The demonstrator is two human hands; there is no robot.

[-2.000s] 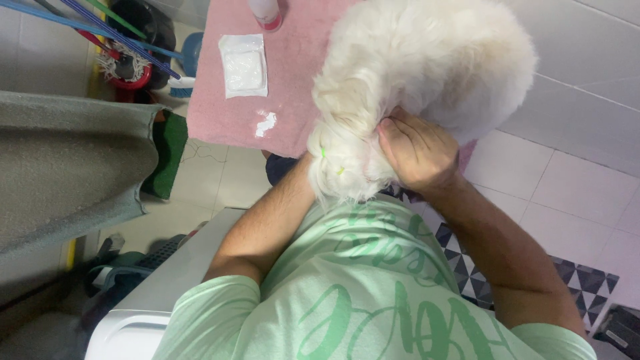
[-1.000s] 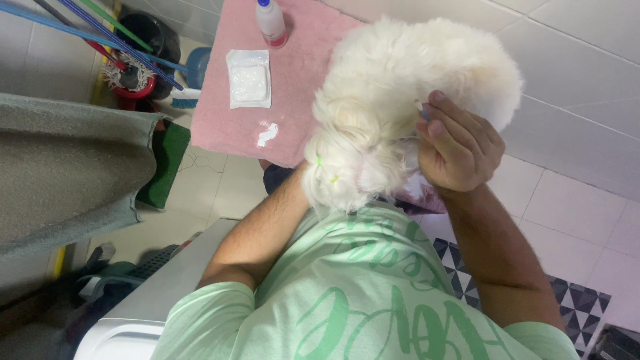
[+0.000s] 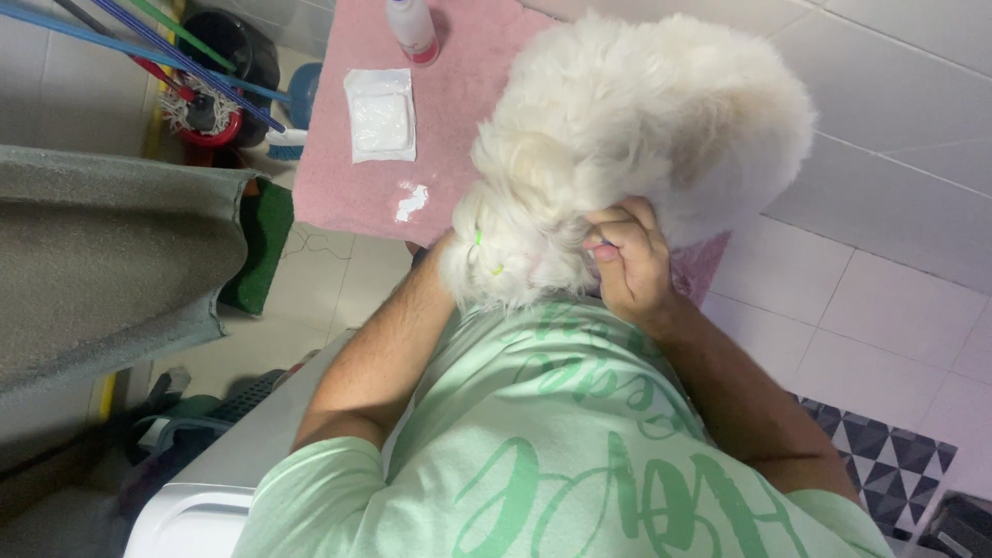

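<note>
A fluffy white dog with green and yellow hair ties on its head lies on a pink towel. My left forearm reaches under the dog's head, and the hand itself is hidden by fur. Beside the dog's head, at its ear or neck, my right hand pinches a small, thin item with a bluish part, mostly covered by the fingers. A white gauze pad in an open packet lies on the towel, with a clear bottle of pinkish liquid standing above it and a small white piece below it.
At the upper left are a black bucket, a mop in a red bucket and several broom handles. A grey cloth hangs at the left. A white appliance is at the lower left. The tiled wall borders the dog's right side.
My right hand has come down from above the dog's neck to the side of its head. It was raised with the small item showing in the fingers one second ago.
</note>
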